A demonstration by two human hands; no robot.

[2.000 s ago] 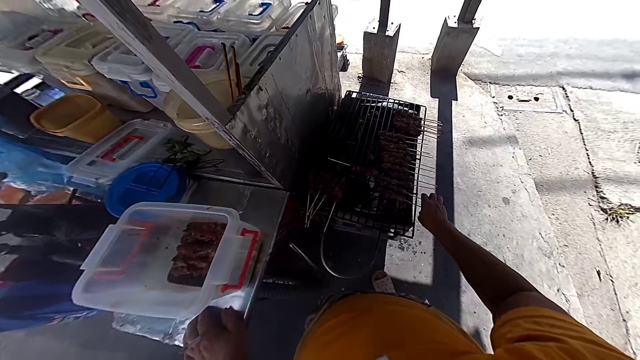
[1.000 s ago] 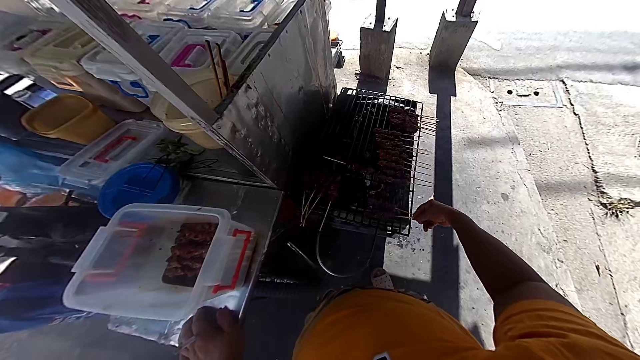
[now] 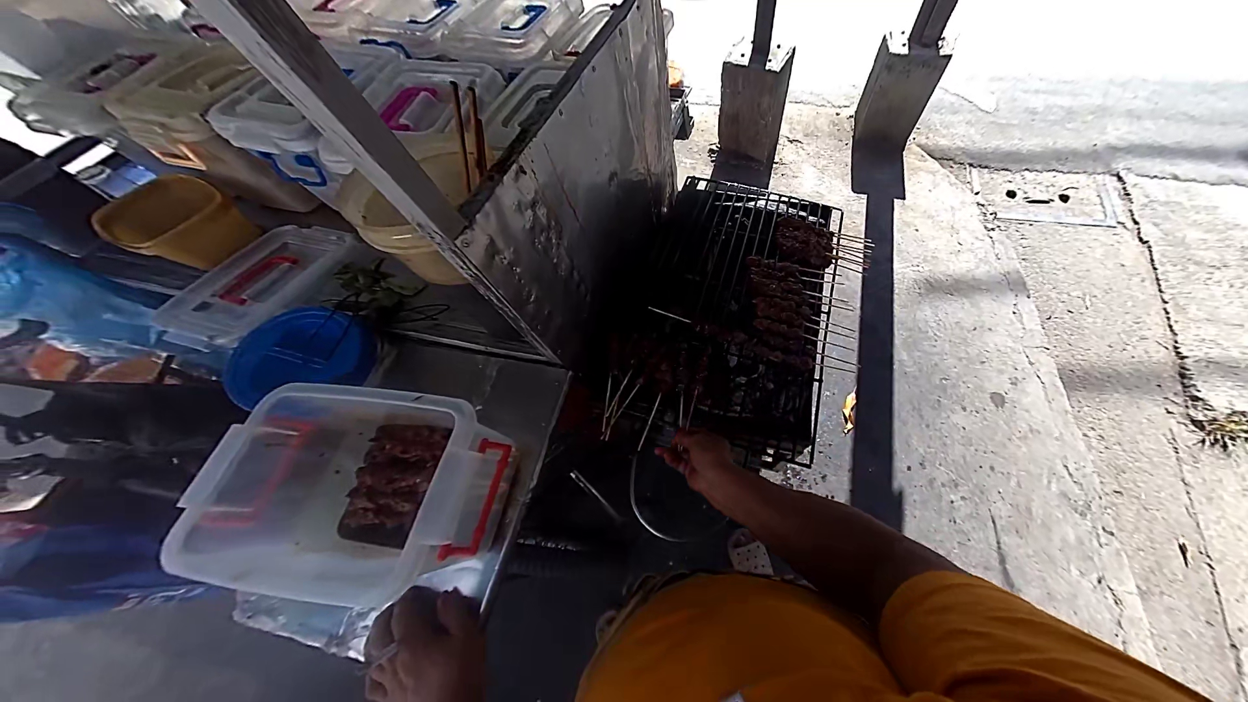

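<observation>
My right hand (image 3: 697, 458) is at the near edge of the wire grill grate (image 3: 751, 205), its fingers around the stick ends of skewers at the near left part of the grate. Several meat skewers (image 3: 780, 297) lie across its right side, sticks pointing right; more skewers (image 3: 629, 366) lie in shadow at the left. My left hand (image 3: 424, 643) rests at the cart's edge by a clear plastic bag (image 3: 292, 619); whether it holds the bag is unclear. Beside it, a translucent plastic container (image 3: 302, 546) with red latches shows skewered meat (image 3: 395, 478) inside.
A metal panel (image 3: 575, 175) stands left of the grill. On the cart are a blue round lid (image 3: 300, 356), a yellow tub (image 3: 175, 219), green leaves (image 3: 375, 288) and several lidded plastic boxes (image 3: 434, 93). Concrete posts (image 3: 756, 107) stand beyond the grill. A curved metal rod (image 3: 639, 507) is below the grate.
My right hand has moved left from the grate's near right corner to the skewer sticks at the near left part. My left hand stays by the container.
</observation>
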